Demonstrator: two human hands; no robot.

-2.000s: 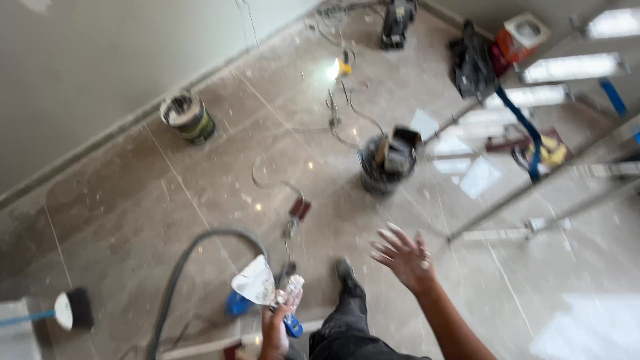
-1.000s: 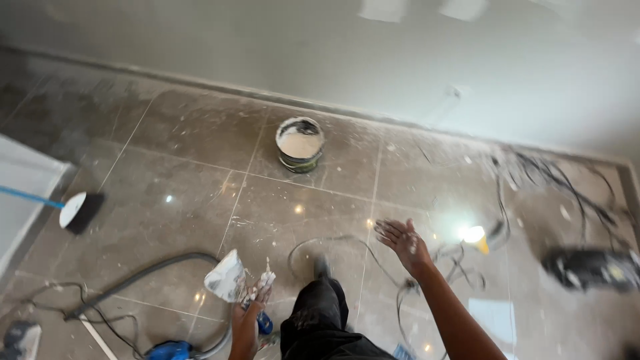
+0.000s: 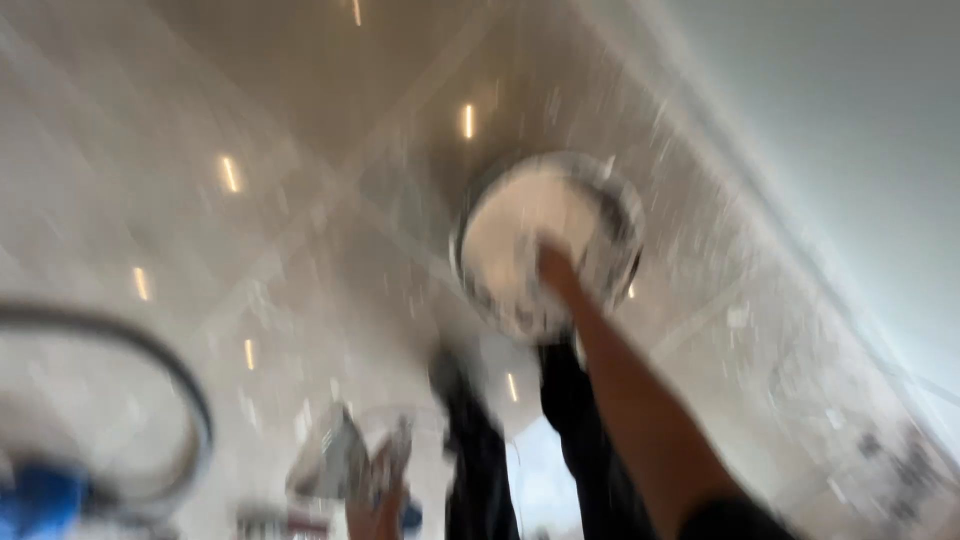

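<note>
Heavy motion blur covers the view. My right hand reaches down over a round bucket of pale, creamy compound; whether its fingers touch the compound or grip something in it cannot be told. Near the bottom edge, my left hand holds a wide-bladed putty knife, its blade pale and pointing up and to the left. White residue shows on that hand. The bucket stands on the tiled floor just ahead of my feet.
A grey hose curves at the lower left beside a blue object. The wall and its base run diagonally along the right. My legs and shoes stand close to the bucket. Dark blurred things lie at the lower right.
My right hand was held apart over the floor and is now over the bucket. The view has swung and the bucket is much nearer. My left hand still holds the putty knife.
</note>
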